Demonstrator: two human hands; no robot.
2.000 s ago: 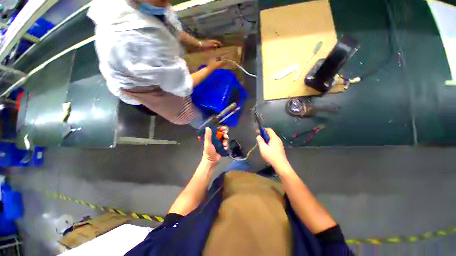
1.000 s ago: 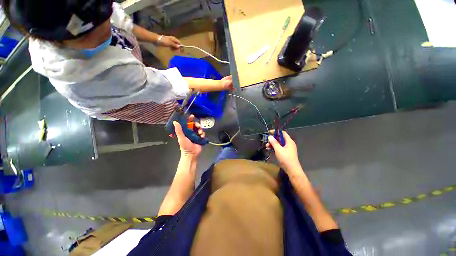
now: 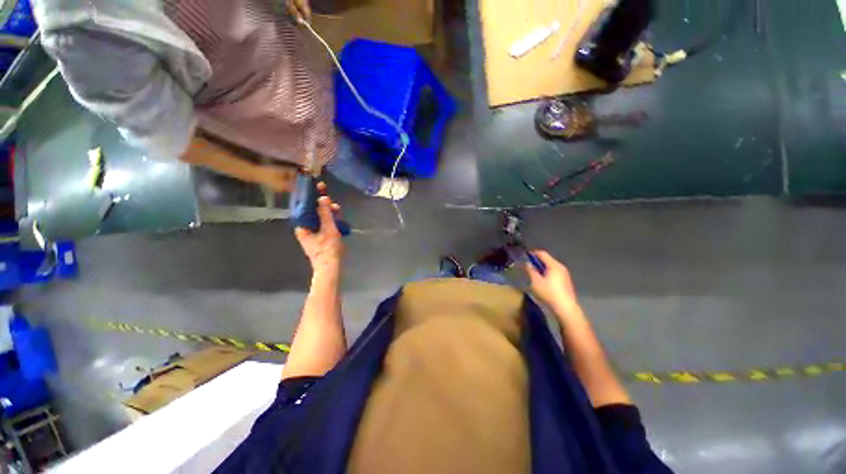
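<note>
My left hand is around the lower part of the dark blue soldering gun, out to the left beside the other person's apron. That person's forearm reaches to the gun; their fingers are blurred. A thin pale line runs right from the gun. My right hand holds a blue-handled tool in front of the bench edge; its far end is dark and blurred. A small metallic thing shows just beyond it, and I cannot tell if it is joined to the tool.
The green bench bears a cardboard sheet, a black device, a round dish and red-handled pliers. A blue stool stands left of it. A person stands at upper left. White cord crosses the stool.
My left hand and the gun have moved left, to the other person's arm. My right hand has drawn away from the bench. The person has come nearer, and the white cord hangs across the stool.
</note>
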